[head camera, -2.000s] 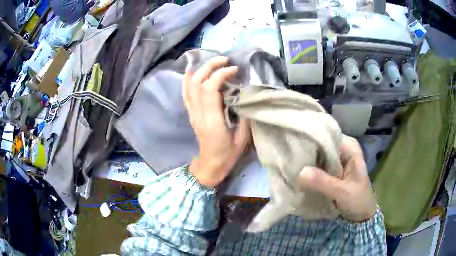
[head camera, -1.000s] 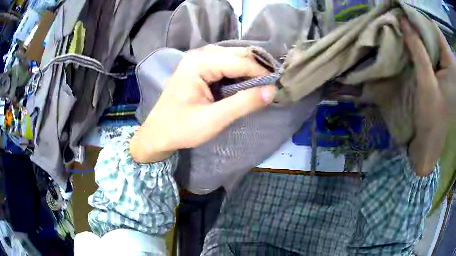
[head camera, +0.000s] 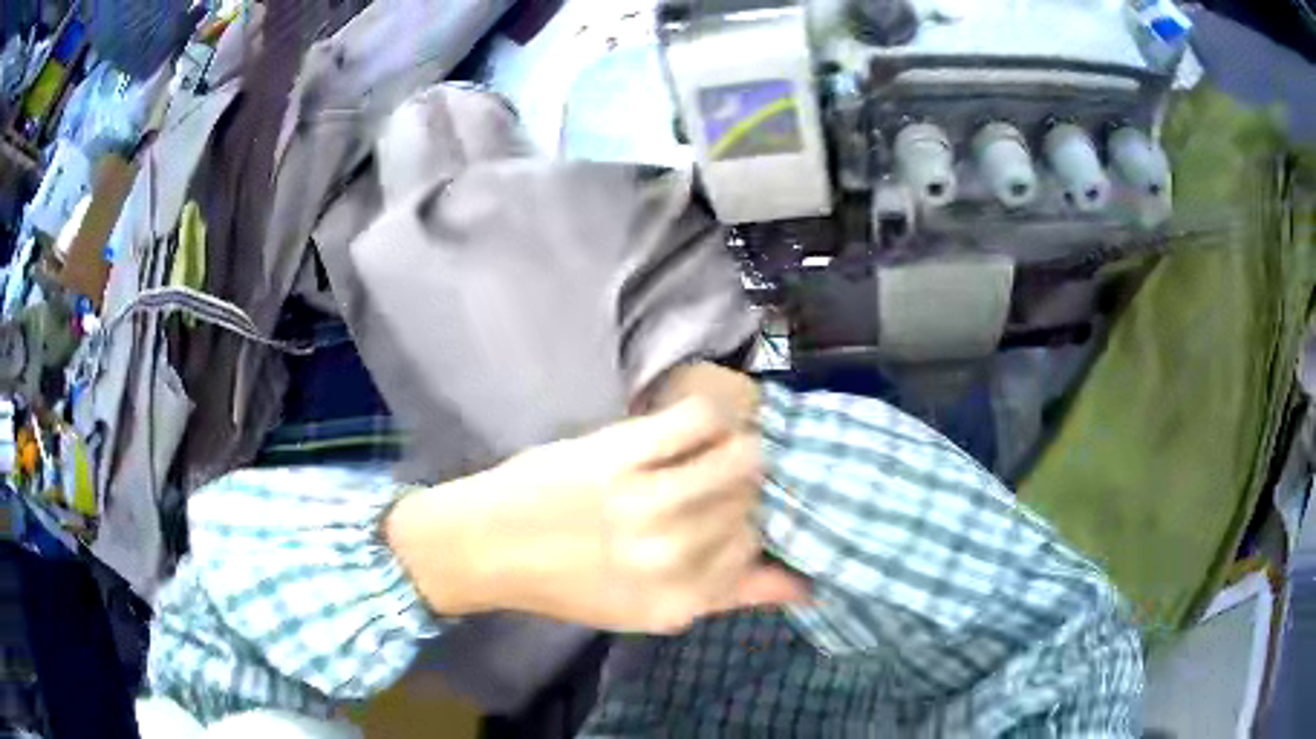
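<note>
The grey-brown garment piece (head camera: 491, 289) lies bunched in front of the machine, and part of it hangs below my left wrist. My left hand (head camera: 606, 527) is closed with curled fingers on the cloth, beside my right cuff. My right hand (head camera: 707, 387) shows only as a small patch of skin; the rest is hidden in the cloth and behind my left hand, so its grip cannot be seen. The overlock machine (head camera: 758, 123) stands behind, with its needle area partly visible right of the cloth.
Grey-brown panels (head camera: 145, 419) are heaped at the left with a striped cord (head camera: 202, 303) across them. Olive-green panels (head camera: 1169, 419) lie at the right. Dark plaid cloth (head camera: 332, 440) shows under the left heap. A row of tension dials (head camera: 1006, 162) is on the machine.
The beige cloth my right hand held is out of sight. My right hand has moved left and into the grey-brown piece. My left hand has moved down, across my right cuff.
</note>
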